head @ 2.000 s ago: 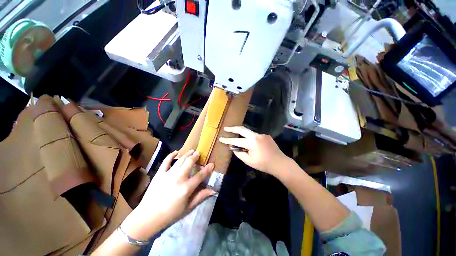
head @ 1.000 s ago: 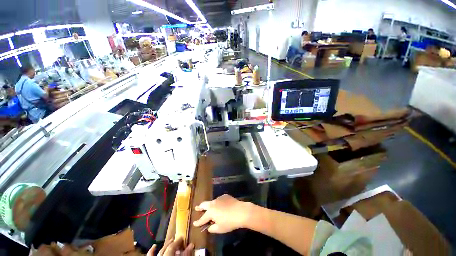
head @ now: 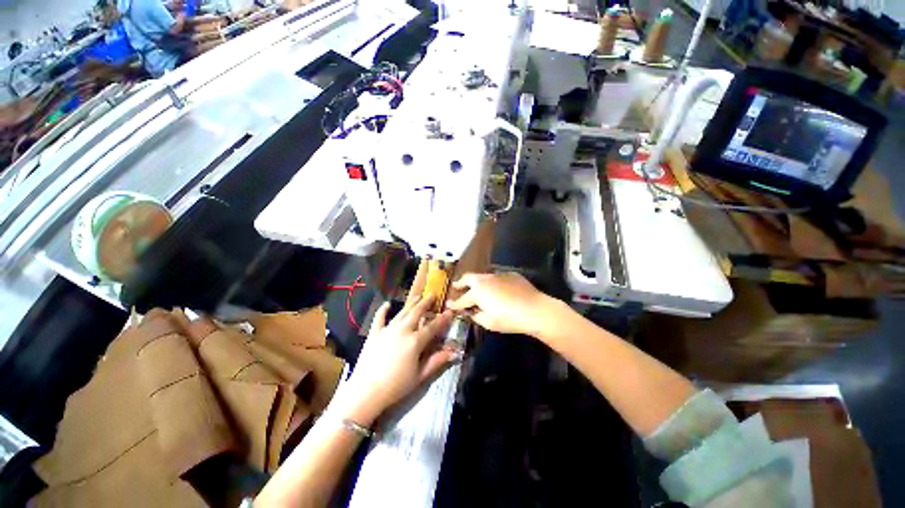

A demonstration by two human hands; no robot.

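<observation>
The yellow guide strip [head: 437, 281] lies on the far end of the white machine arm [head: 409, 451], just under the white sewing head [head: 437, 189]. Brown cloth [head: 480, 248] shows beside the strip, right of the head. My left hand [head: 402, 347] lies over the near end of the strip and cloth, fingers spread and pressing down. My right hand [head: 496, 302] is at the strip's right edge, fingers bent together. A small dark item seems to be under its fingers, too unclear to name. The needle area is hidden under the head.
A bundle of brown panels [head: 184, 397] lies at left, with a round green-rimmed fan [head: 124, 238] beyond it. Red wires hang left of the head. A control screen [head: 794, 139] stands at right. White sheets and brown pieces [head: 809, 437] are lower right. A person in blue [head: 149, 35] is far left.
The view has swung up, then partly down again. Both hands and the strip's visible part are now closer to the sewing head, and less of the strip shows than two seconds ago.
</observation>
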